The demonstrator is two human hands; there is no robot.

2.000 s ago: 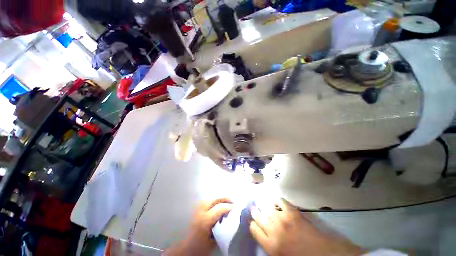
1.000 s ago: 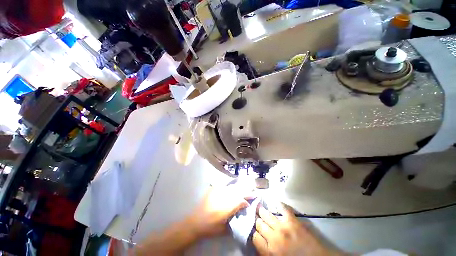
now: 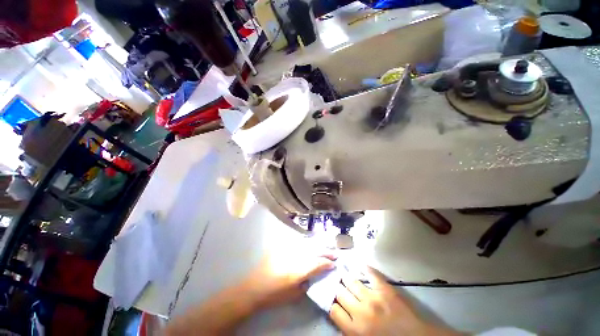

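Note:
A small pale fabric piece [image 3: 322, 293] lies flat on the table in front of the presser foot and needle [image 3: 339, 237], partly washed out by the lamp. My left hand [image 3: 286, 274] reaches in from the left, its fingertips on the piece's far left edge close to the foot. My right hand [image 3: 368, 303] lies on the piece's right side, fingers pressing it down. The glare hides where the fabric meets the foot. The off-white sewing machine arm [image 3: 427, 154] stretches across the right side.
A white tape roll [image 3: 276, 125] sits on a spindle above the machine head. Pale cut pieces [image 3: 138, 259] lie on the table's left side. Red-handled snips [image 3: 432, 221] lie under the arm. A thread cone [image 3: 523, 36] stands behind. A dark rack [image 3: 46, 190] stands at far left.
My left hand has moved forward to the fabric's far edge by the foot. My right hand has stayed near the same spot. Less of the fabric shows between the hands. The view has shifted slightly.

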